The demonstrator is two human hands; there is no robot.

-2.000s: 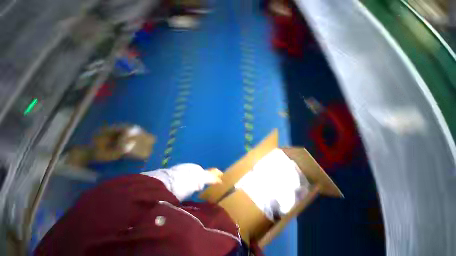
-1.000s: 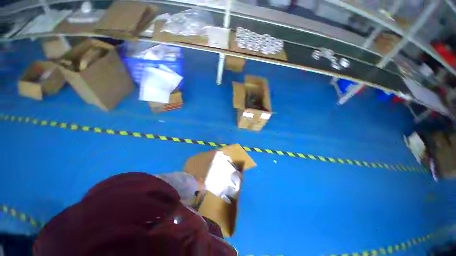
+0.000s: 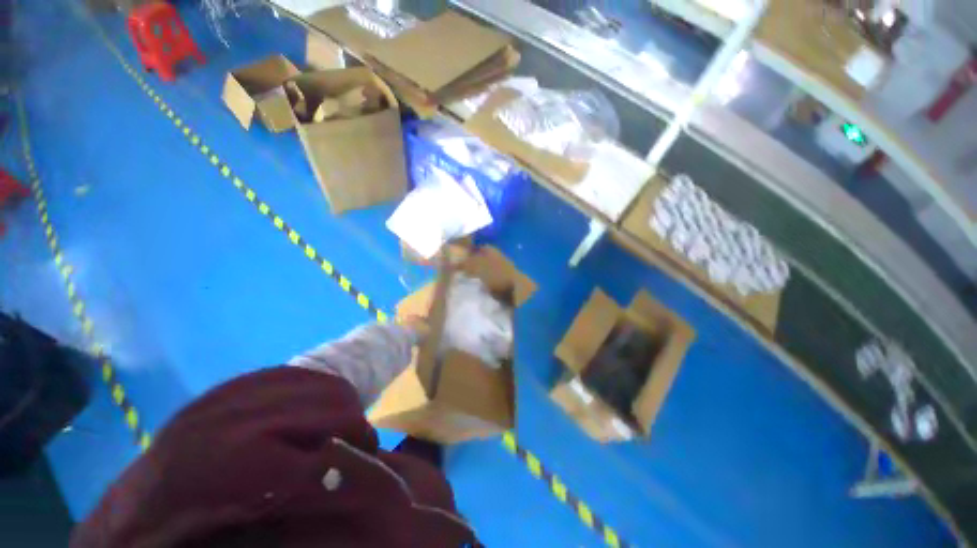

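An open cardboard carton is held in front of me, its flaps spread, with white crumpled material inside. My left hand, at the end of a pale sleeve, grips the carton's left side by a raised flap; it is small and blurred, and its fingers are partly hidden. My right hand is not in view. The maroon garment fills the lower left.
Another open carton with dark contents stands on the floor to the right. Cartons and a blue crate stand beside the long bench. White parts lie on the bench. A red stool is at upper left.
The view has turned and moved closer to the bench, with the floor carton now right beside the held carton. My left hand still holds its carton.
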